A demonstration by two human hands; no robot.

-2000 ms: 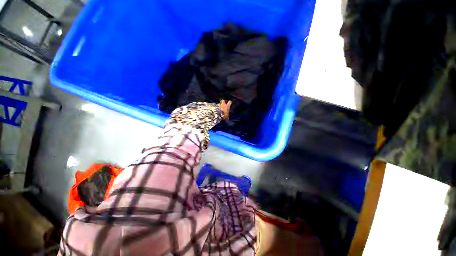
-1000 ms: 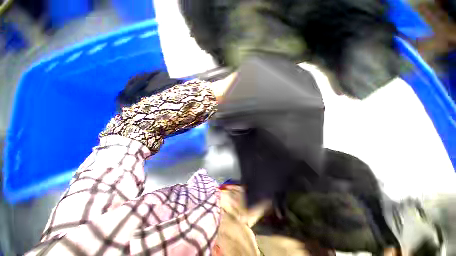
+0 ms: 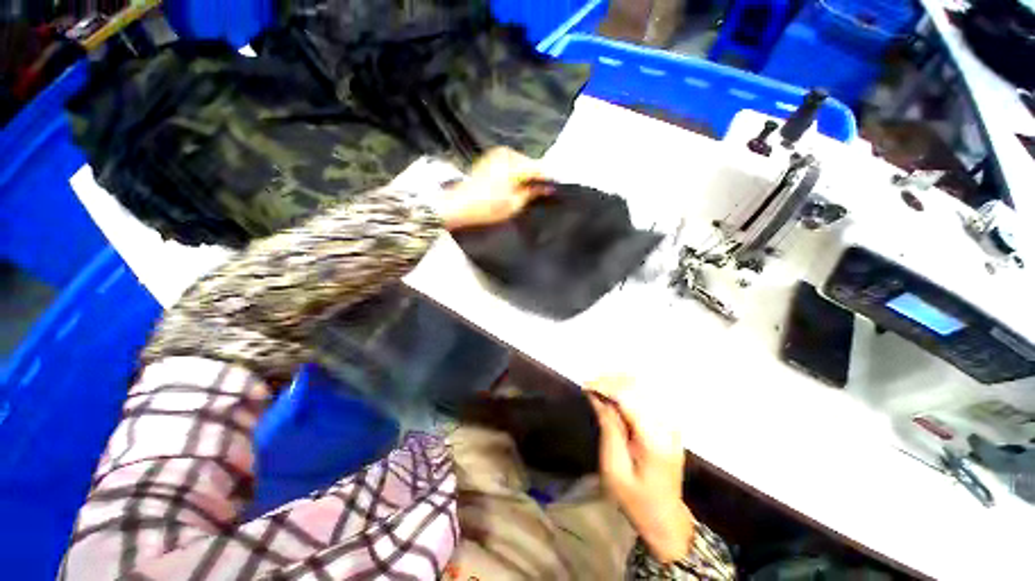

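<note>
My left hand (image 3: 494,193) grips the upper edge of a black panel (image 3: 556,250), which lies on the white sewing table left of the needle area. My right hand (image 3: 644,460) is at the table's front edge with its fingers apart, not touching the panel. The sewing machine (image 3: 783,204) stands right of the panel; its presser foot area (image 3: 709,278) is near the panel's right tip. Camouflage panels (image 3: 284,125) lie heaped at the table's left. A dark sheet-like piece (image 3: 420,346) hangs below the table edge, blurred.
A dark smartphone (image 3: 818,334) lies on the machine bed by the control box (image 3: 931,312) with a lit blue screen. Thread snips (image 3: 965,474) lie at the lower right. Blue tubs (image 3: 704,89) stand behind the table and at the left. The table's front edge (image 3: 772,494) runs diagonally.
The view has turned right from the blue tub with dark pieces to the sewing table. My left hand has moved from the tub to the table. My right hand has come into view.
</note>
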